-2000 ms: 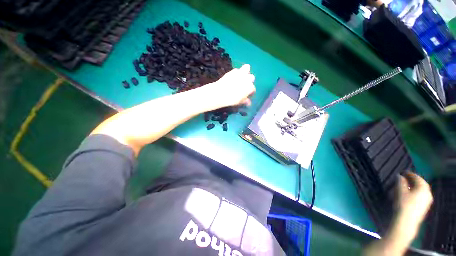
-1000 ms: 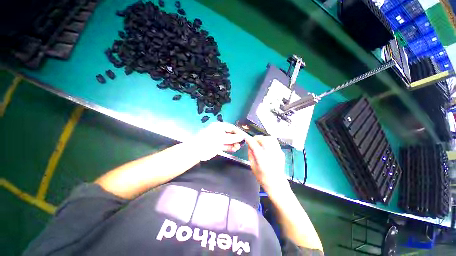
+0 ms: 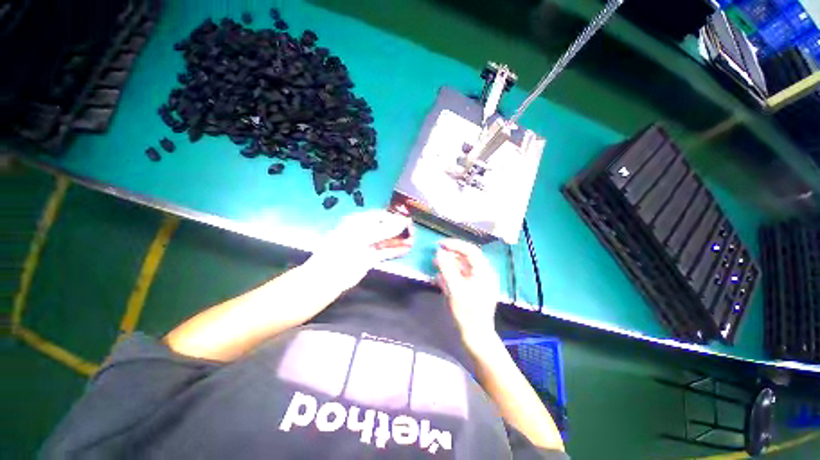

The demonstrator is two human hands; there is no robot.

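My left hand [image 3: 367,237] is just in front of the fixture, fingers curled, with a small dark piece, which looks like a black part, between its fingertips. My right hand [image 3: 467,274] is a little to the right, apart from the left, fingers bent; glare hides whether it holds anything. The bench fixture [image 3: 439,157], a grey box with a white top plate, stands beyond both hands. A silver clamp [image 3: 493,139] and a long ribbed rod rise from it. A big heap of small black parts [image 3: 270,94] lies left of the fixture.
A stack of black slotted trays [image 3: 665,216] with bright dots stands right of the fixture, another stack [image 3: 791,278] farther right. More black trays [image 3: 99,81] are at the far left. Cables [image 3: 532,269] cross the bench edge. A blue bin [image 3: 539,368] is below.
Two seconds ago my left hand was at the heap and my right at the trays. Both came together before the fixture, then moved apart. The view has shifted.
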